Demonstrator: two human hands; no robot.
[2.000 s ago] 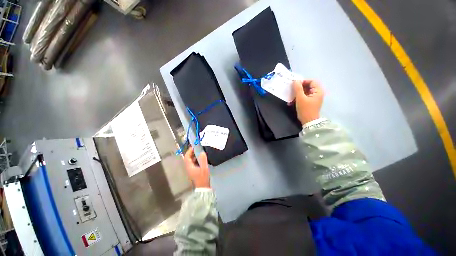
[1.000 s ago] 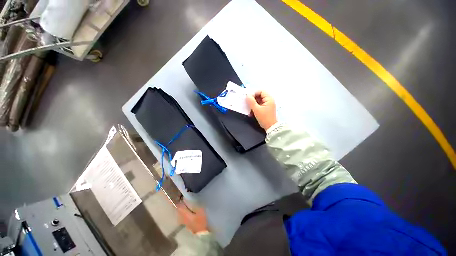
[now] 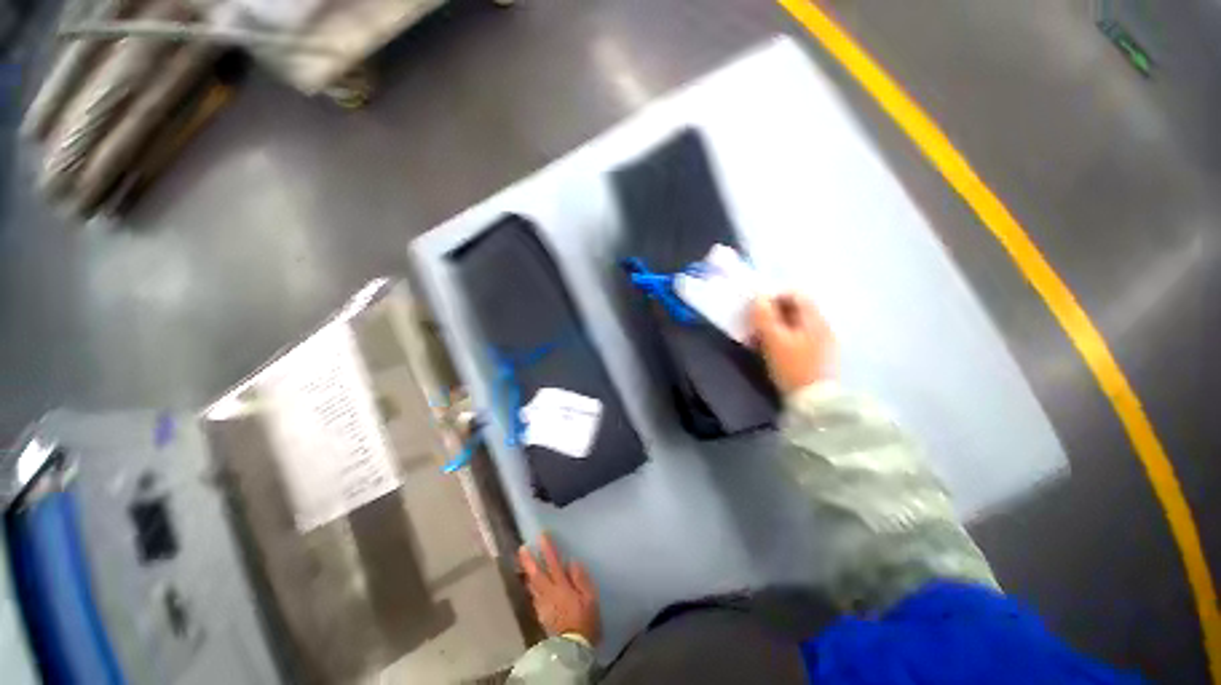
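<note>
Two black cut-piece bundles lie side by side on a small pale table (image 3: 911, 375). The left bundle (image 3: 516, 288) has a blue tie strip (image 3: 501, 402) round it and a white tag (image 3: 562, 422) lying flat on it. The right bundle (image 3: 670, 201) has a blue tie strip (image 3: 656, 284) and a white tag (image 3: 723, 289). My right hand (image 3: 793, 337) pinches this tag by its edge over the bundle. My left hand (image 3: 558, 589) is at the table's near left edge with fingers apart, holding nothing. The picture is blurred.
A grey machine (image 3: 161, 562) stands at the left, its tray holding a white printed instruction sheet (image 3: 328, 428). Wrapped rolls (image 3: 121, 114) lie on the floor at the upper left beside a wheeled cart (image 3: 328, 40). A yellow aisle line (image 3: 1011, 234) runs at the right.
My left hand has moved away from the left bundle's tie and tag to the table's near edge. My right hand still holds the right tag. The camera view has shifted.
</note>
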